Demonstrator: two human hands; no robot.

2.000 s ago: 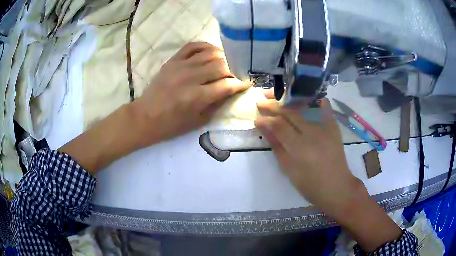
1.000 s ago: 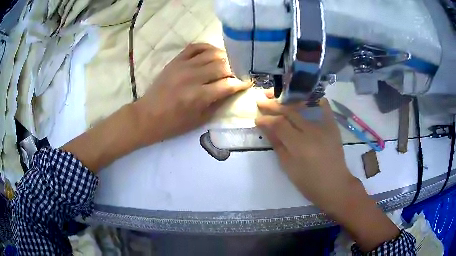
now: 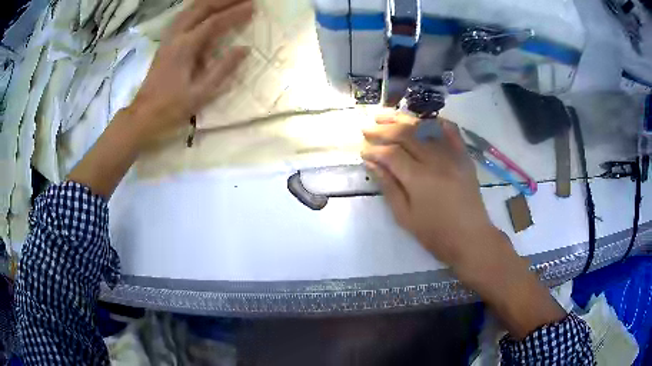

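Note:
The cream quilted patch pocket (image 3: 275,78) lies on the cream garment panel (image 3: 229,154), left of the sewing machine (image 3: 472,53). A short piece of dark trim (image 3: 191,131) shows by my left wrist. My left hand (image 3: 189,75) is over the pocket with its fingers apart, slightly blurred; whether it touches the cloth is unclear. My right hand (image 3: 425,171) rests with bent fingers at the cloth's right end, just below the presser foot area (image 3: 366,89). Its fingertips hide part of the cloth, and I cannot tell whether they grip it. The lamp light washes out the needle area.
Thread snips (image 3: 504,164), a brown square scrap (image 3: 520,213), a brown strip (image 3: 562,164) and a dark pad (image 3: 532,111) lie right of my right hand. A dark cord (image 3: 586,193) crosses the ruler-marked edge (image 3: 314,300). Cream cut panels (image 3: 57,93) are heaped left.
My left hand has moved up and left, away from the needle, and its fingers have spread. The pocket's edge seam now shows running across to the needle. The camera view has shifted slightly.

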